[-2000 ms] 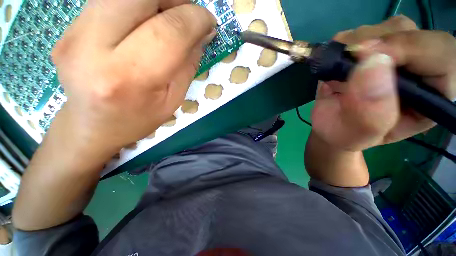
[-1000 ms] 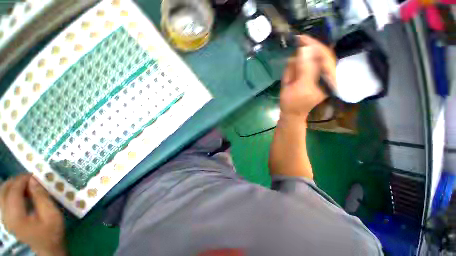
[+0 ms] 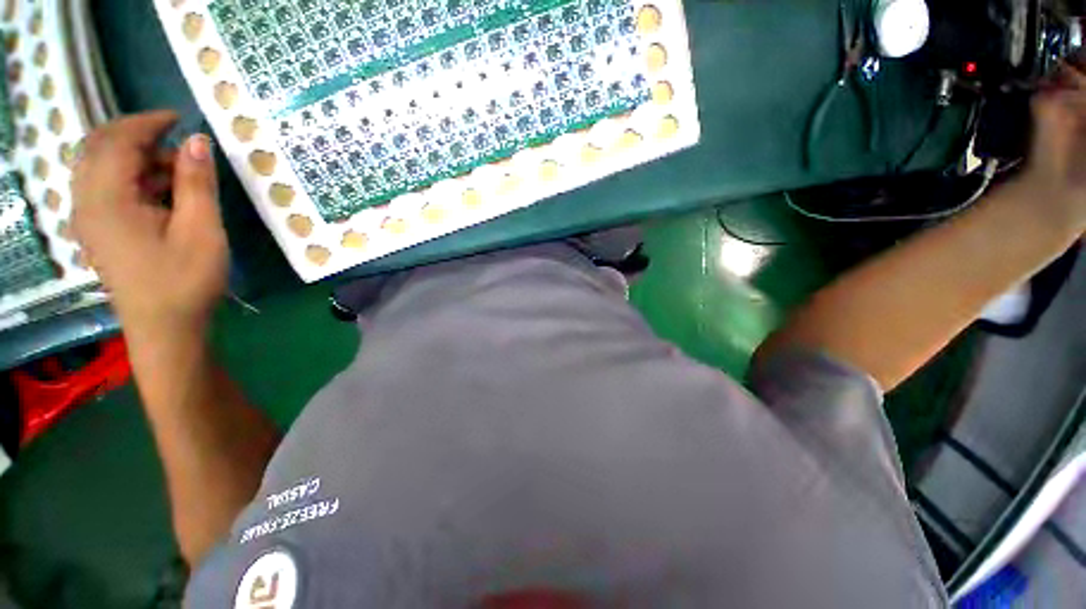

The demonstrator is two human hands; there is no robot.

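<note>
A green PCB panel [image 3: 459, 89] with rows of small boards lies on a white perforated tray [image 3: 470, 200] at the bench edge, cut off by the top of the picture. My left hand [image 3: 155, 220] is just left of the tray, fingers curled and thumb apart, with nothing visible between them. A faint thin line shows near its wrist; I cannot tell if the hand holds it. My right hand [image 3: 1060, 125] is at the far right edge, partly cut off, beside dark equipment; what it holds is hidden. The soldering iron cannot be made out.
Open pliers or cutters [image 3: 843, 113] lie right of the tray, beside a white round-topped object [image 3: 902, 26]. Dark equipment [image 3: 1000, 71] with a red light stands further right. A pale cable [image 3: 893, 217] loops over the bench edge. More loaded trays [image 3: 45, 143] are at the left.
Both hands have left the panel. My right hand has moved with the iron out to the far right, where the iron no longer shows. My left hand is now beside the tray.
</note>
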